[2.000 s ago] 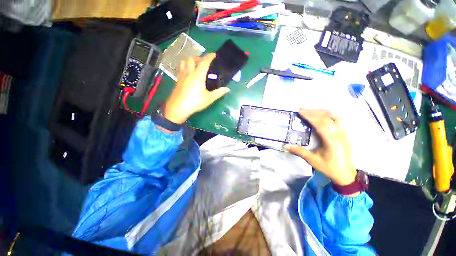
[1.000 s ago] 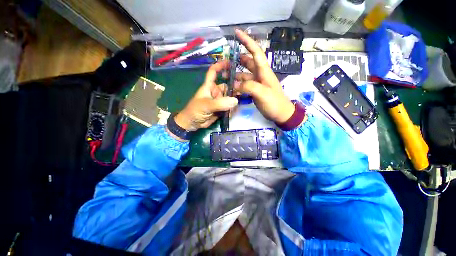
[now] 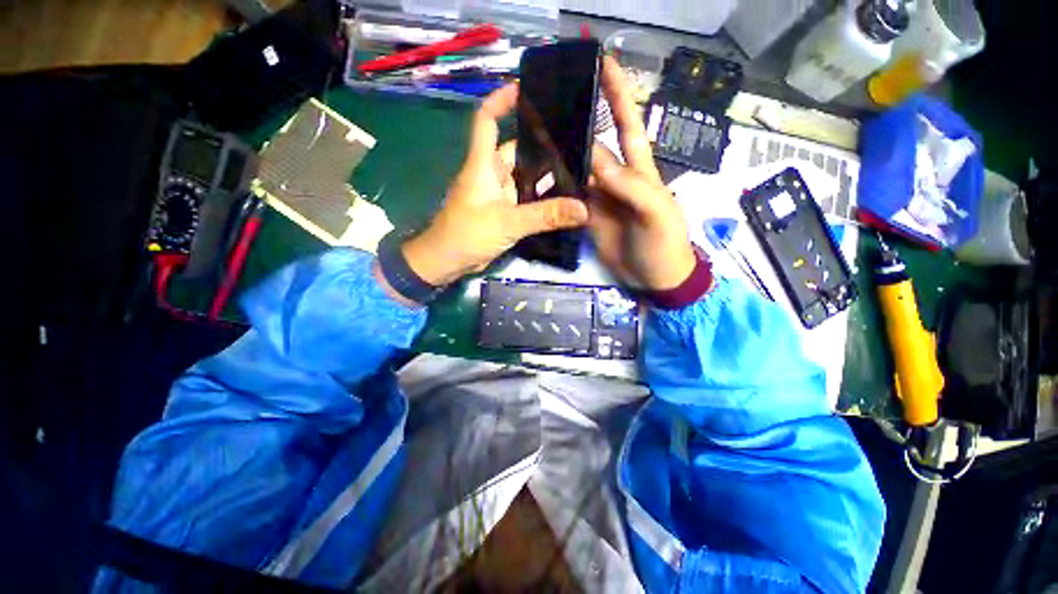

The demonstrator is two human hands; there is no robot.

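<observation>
A glossy black smartphone (image 3: pixel 559 110) with a small white sticker is held upright above the bench, its dark face towards me. My left hand (image 3: pixel 493 209) grips its left edge, with the thumb across the lower part. My right hand (image 3: pixel 638 203) holds its right edge, fingers partly behind it. Another dark part shows below the phone, mostly hidden. An opened phone body (image 3: pixel 540 317) lies flat below the hands, near the bench's front edge, with pale slanted marks inside.
A black inner cover (image 3: pixel 798 244) lies on white paper at right, beside a yellow electric screwdriver (image 3: pixel 911 348) and blue parts bin (image 3: pixel 917 168). Black modules (image 3: pixel 690 130) and a pen box (image 3: pixel 453 58) are behind. A perforated plate (image 3: pixel 313 174) and multimeter (image 3: pixel 180 209) are left.
The left hand has lifted the phone from the left to the middle, and the right hand has left the opened phone body to hold it too. The phone has turned from edge-on to face me.
</observation>
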